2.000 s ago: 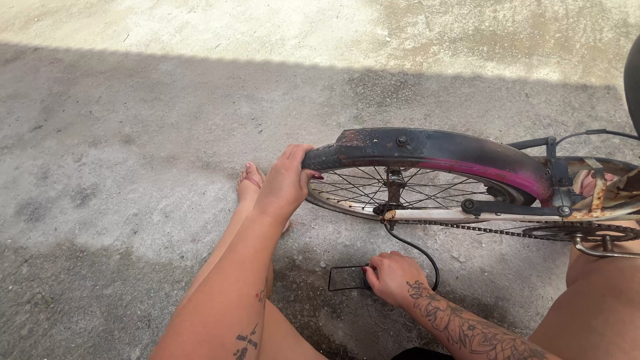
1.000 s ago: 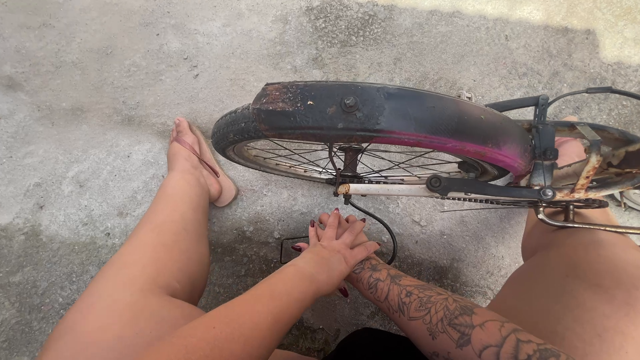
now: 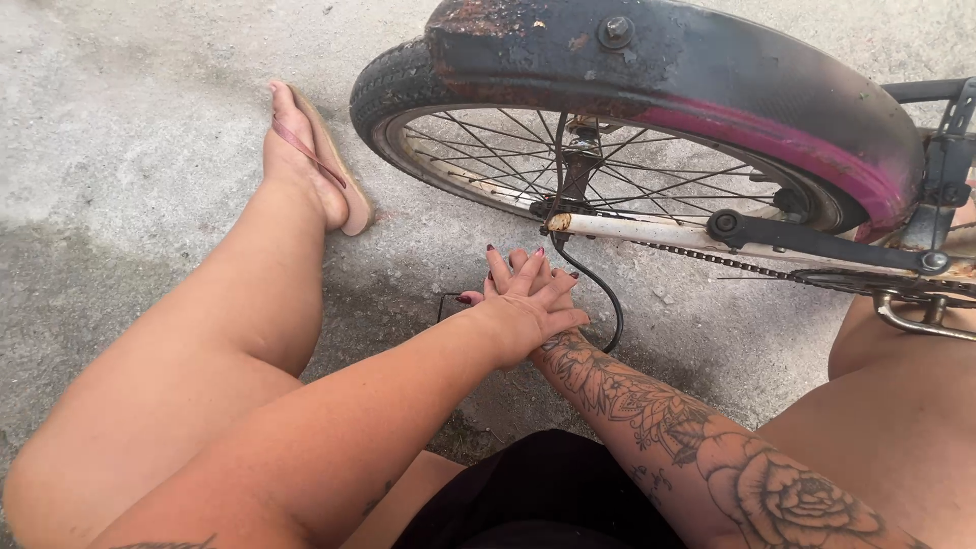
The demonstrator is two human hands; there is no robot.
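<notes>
Palm down with its fingers spread, my left hand (image 3: 526, 309) lies on top of my right hand (image 3: 498, 271), just below the rear end of the bicycle frame. My right hand is mostly covered, and whatever is under its palm is hidden. Beside its thumb, part of a thin black metal wire frame (image 3: 441, 305) shows near the ground. A black hose (image 3: 610, 293) curves from behind my right wrist up to the hub area; a thin dark cable or hose continues past the spokes. The bicycle wheel (image 3: 389, 141) stands under a black and magenta fender (image 3: 686, 72).
The white frame tube (image 3: 625, 227), chain (image 3: 709, 259) and pedal-side metal parts (image 3: 923, 324) extend to the right. My sandaled foot (image 3: 301, 164) rests on the concrete ground (image 3: 152, 99) left of the wheel. My bare legs flank both arms.
My left hand was on the tire two seconds ago, then came down onto my right hand, where it remains. The view has moved closer to the wheel.
</notes>
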